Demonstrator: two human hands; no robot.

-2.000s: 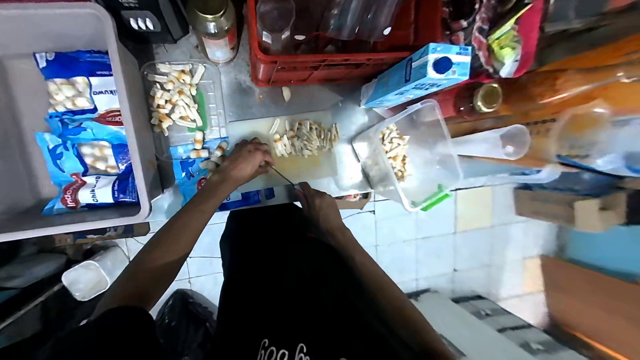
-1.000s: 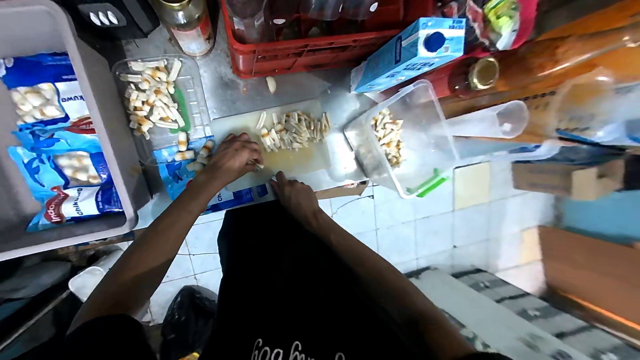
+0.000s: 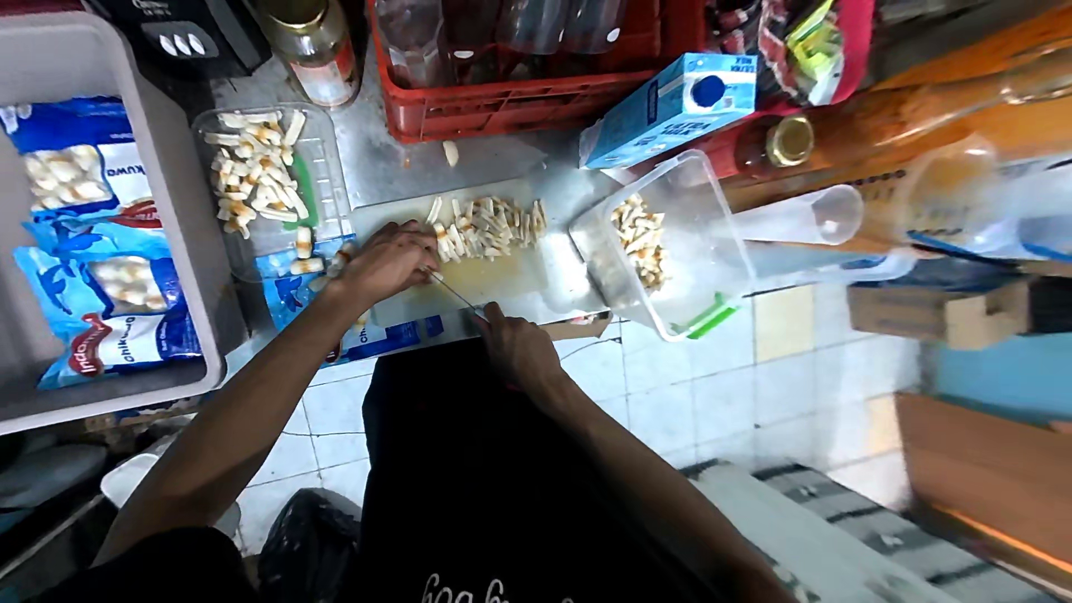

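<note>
My right hand [image 3: 521,345] grips a knife [image 3: 456,293] at the near edge of a pale cutting board [image 3: 502,280]; its thin blade points up and left to my left hand [image 3: 394,261]. The left hand's fingers are bent down on a piece of chikuwa at the board's left side, mostly hidden under them. Cut chikuwa strips [image 3: 490,226] lie in a row along the board's far part. More strips fill a clear tray [image 3: 335,180] at the left, and others lie in a clear plastic tub [image 3: 699,243] at the right. Whole chikuwa pieces [image 3: 306,265] rest by an opened blue packet [image 3: 289,293].
A grey bin [image 3: 163,109] with chikuwa packets [image 3: 126,310] stands at the far left. Behind the board are a glass jar [image 3: 322,63], a red crate [image 3: 502,105] of bottles and a blue milk carton [image 3: 662,109]. A lidded bottle [image 3: 783,142] lies right of the carton.
The knife's blade, hard to make out one second ago, now shows between my hands, with its tip at my left fingers. Both hands stay over the board's near left part.
</note>
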